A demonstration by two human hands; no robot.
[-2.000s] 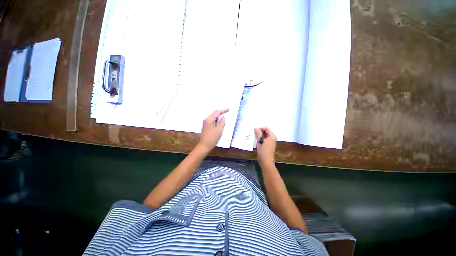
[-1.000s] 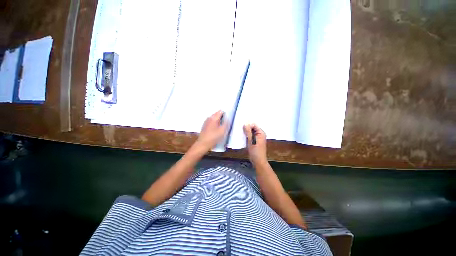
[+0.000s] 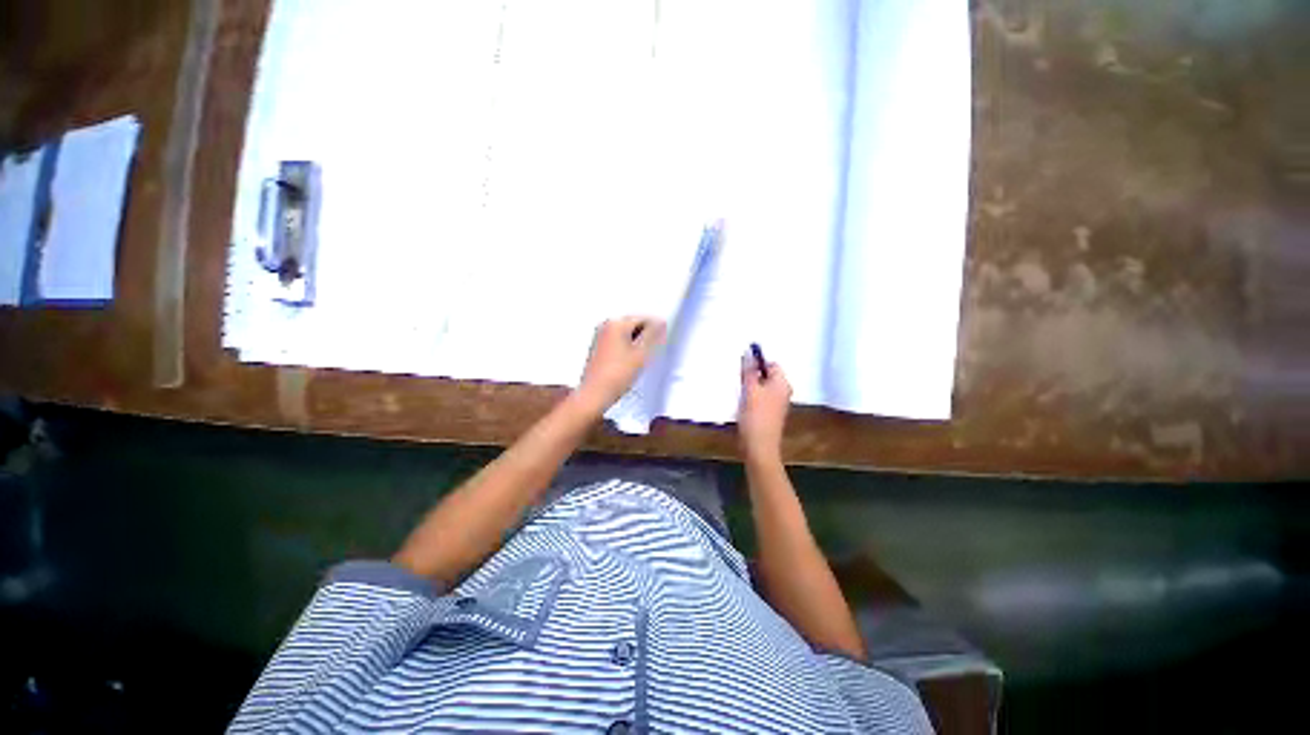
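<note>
A wide white marker paper (image 3: 575, 172) lies spread over the table, with a fold along its right part. Loose white sheets (image 3: 693, 323) lie on it near the front edge, with one leaf raised. My left hand (image 3: 619, 359) is at the left side of the sheets, its fingers closed on the raised leaf; a small dark thing shows at its fingers. My right hand (image 3: 764, 402) is to the right of the sheets and holds a short dark pen (image 3: 759, 359), its upper end pointing away from me. The printing on the sheets is too bright to read.
A grey metal table weight (image 3: 293, 233) with a loop handle lies on the paper's left part. A metal strip (image 3: 183, 216) crosses the brown table (image 3: 1121, 316). A blue clipboard folder with white forms (image 3: 82, 213) lies at the far left. A cardboard box (image 3: 960, 699) stands below at the right.
A leaf that stood edge-on one second ago now leans lower. My right hand has moved slightly right, away from the sheets, with the pen. The view has shifted a little.
</note>
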